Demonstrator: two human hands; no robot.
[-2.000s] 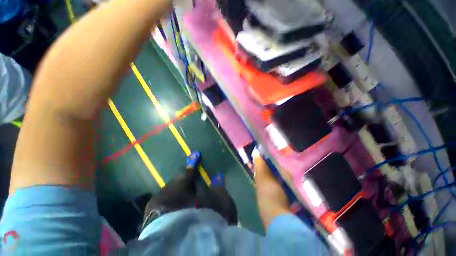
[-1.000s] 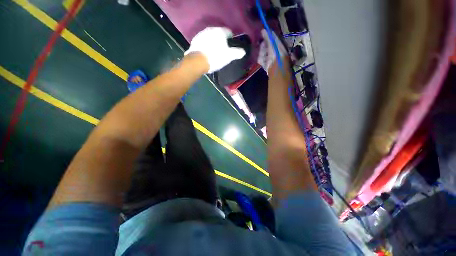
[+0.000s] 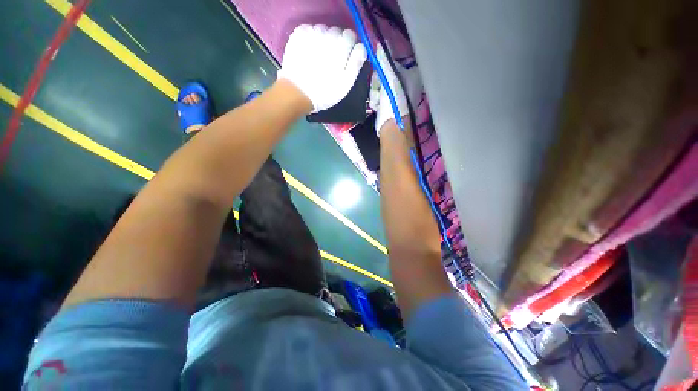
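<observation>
My left hand [image 3: 321, 65], in a white glove, is closed over a black box [image 3: 344, 108] at the shelf's front edge and covers much of it. My right hand [image 3: 389, 90], also white-gloved, is at the box's other side, partly hidden by the blue network cable [image 3: 390, 88]. Its fingertips are near the box's edge; its grip cannot be made out. Another black box [image 3: 366, 145] lies just below, with a red edge and white label beside it. Pink lining [image 3: 279, 23] shows under and behind my left hand.
A grey-white shelf panel [image 3: 474, 130] and brown board edge [image 3: 570, 176] rise close to my right arm. Cables and sockets run along the shelf back. Red trays [image 3: 578, 289] show on the upper tier. The green floor [image 3: 84, 99] has yellow lines.
Since a second ago, both hands appear slightly further left, closer together around the black box. Two seconds ago I faced a row of boxes and my left arm was raised across the view.
</observation>
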